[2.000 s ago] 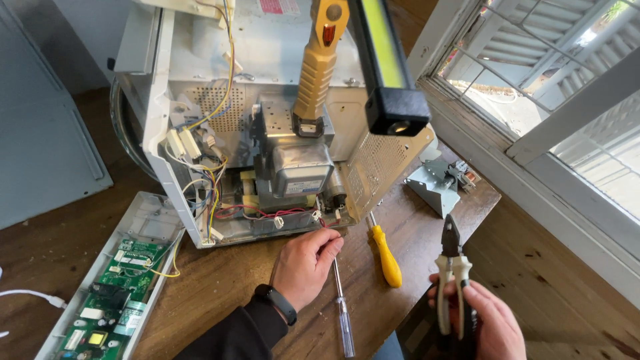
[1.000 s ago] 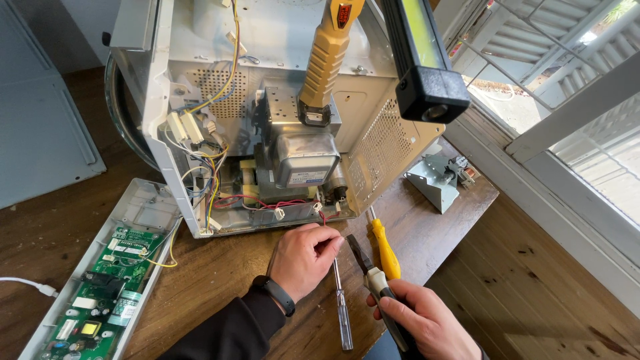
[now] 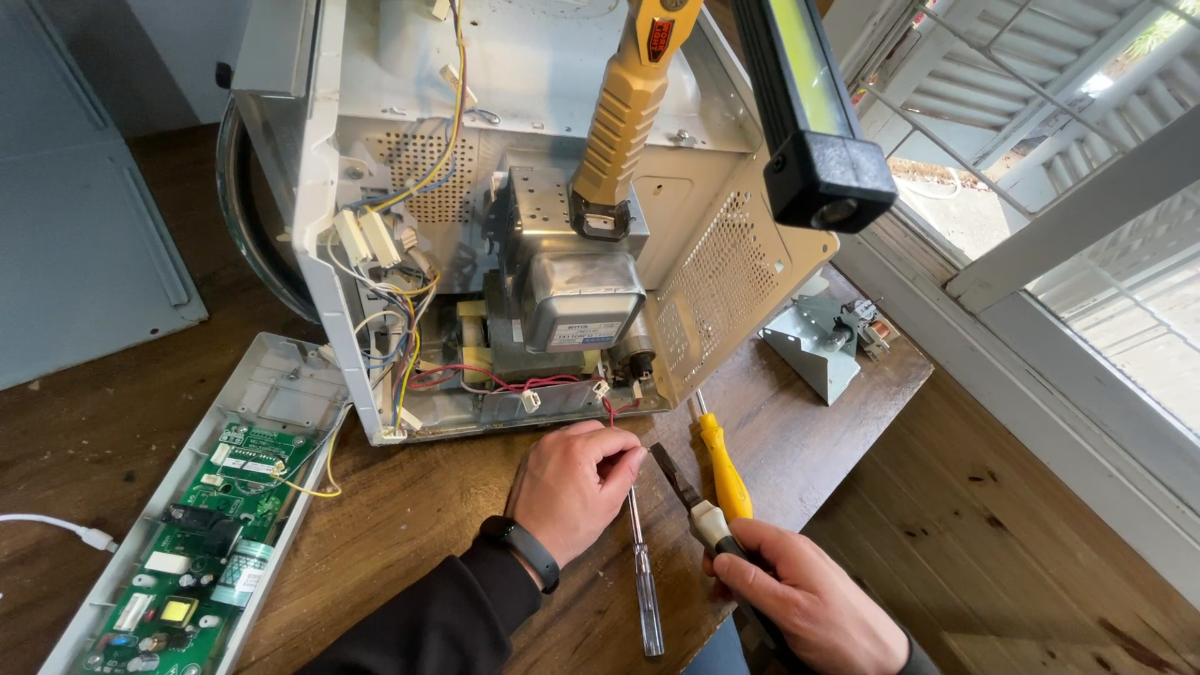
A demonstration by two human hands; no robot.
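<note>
My left hand [image 3: 577, 483], with a dark band on its wrist, pinches something small at its thumb and forefinger, likely the end of a red wire [image 3: 609, 410] from the opened microwave oven [image 3: 323, 234]. In my right hand [image 3: 797, 586] is a pair of pliers [image 3: 698, 502], their jaws pointing up-left and close to my left fingertips. Between the hands lies a screwdriver with a clear handle [image 3: 647, 600]. A yellow-handled screwdriver [image 3: 724, 469] lies just beyond the pliers. The magnetron [image 3: 581, 300] sits inside the oven's metal frame.
A yellow work light [image 3: 619, 122] stands over the magnetron, its black-ended lamp [image 3: 830, 183] overhanging at right. A control panel with a green circuit board [image 3: 202, 544] lies at left. A metal bracket [image 3: 816, 347] rests near the table's right edge, beside the window frame [image 3: 1041, 394].
The pliers, upright and apart from my left hand two seconds ago, have moved left and tilted, and their jaws are now beside my left fingertips. My left hand stays near the oven's front edge.
</note>
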